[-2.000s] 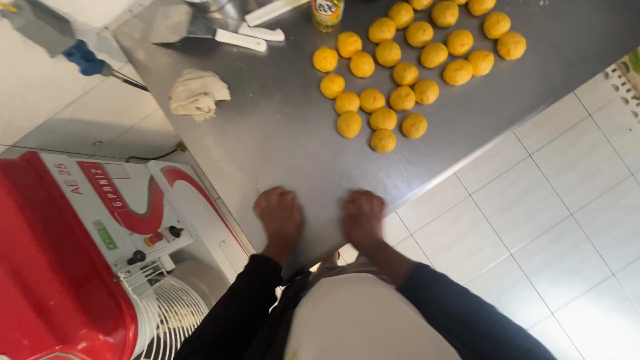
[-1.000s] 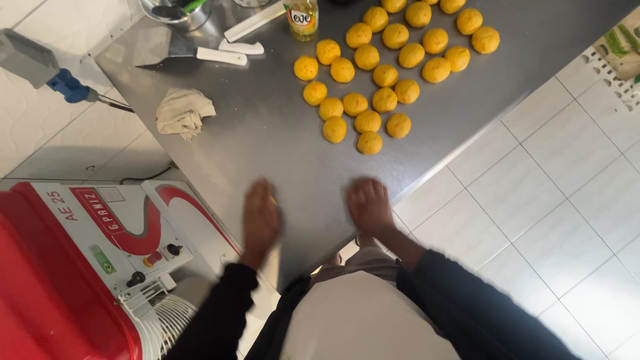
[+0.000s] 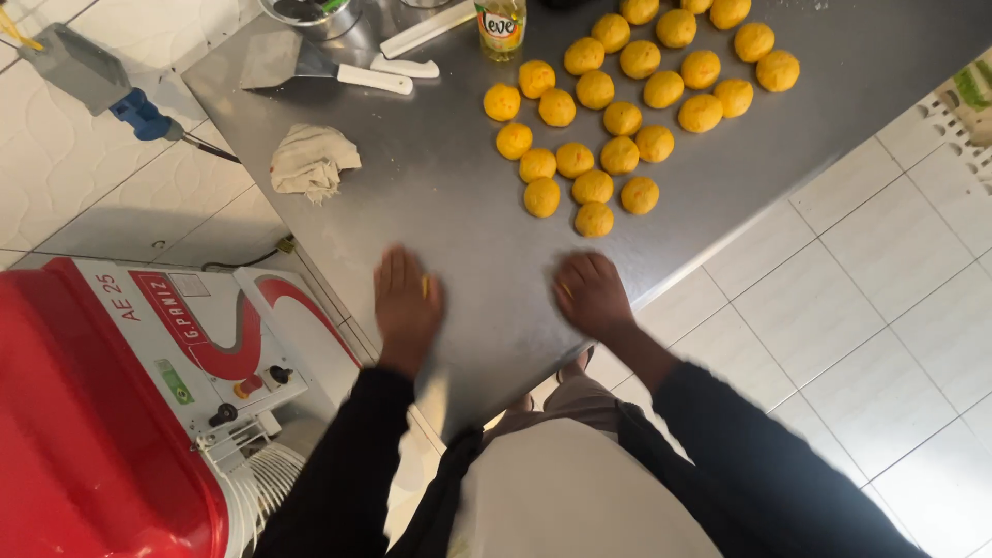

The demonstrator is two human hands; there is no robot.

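Observation:
My left hand (image 3: 406, 298) is palm down over the steel worktop (image 3: 496, 310), near its left edge, with bits of yellow dough on the thumb side. My right hand (image 3: 590, 291) is curled palm down near the front right edge, also with a trace of yellow; what lies under its fingers, if anything, is hidden. Beyond my hands, many round yellow dough balls (image 3: 594, 219) sit in loose rows, the nearest a little above my right hand. A crumpled off-white cloth (image 3: 313, 161) lies up and left of my left hand.
A wide metal scraper (image 3: 273, 63) with a white handle and a white-handled knife (image 3: 404, 67) lie at the back left. Behind stand a metal bowl (image 3: 329, 22) and an oil bottle (image 3: 501, 32). A red and white dough mixer (image 3: 93, 418) adjoins the left side; tiled floor shows right.
My left hand has stretched out from a more curled shape two seconds ago. Both hands keep apart over the worktop, and the dough balls have stayed in their arrangement.

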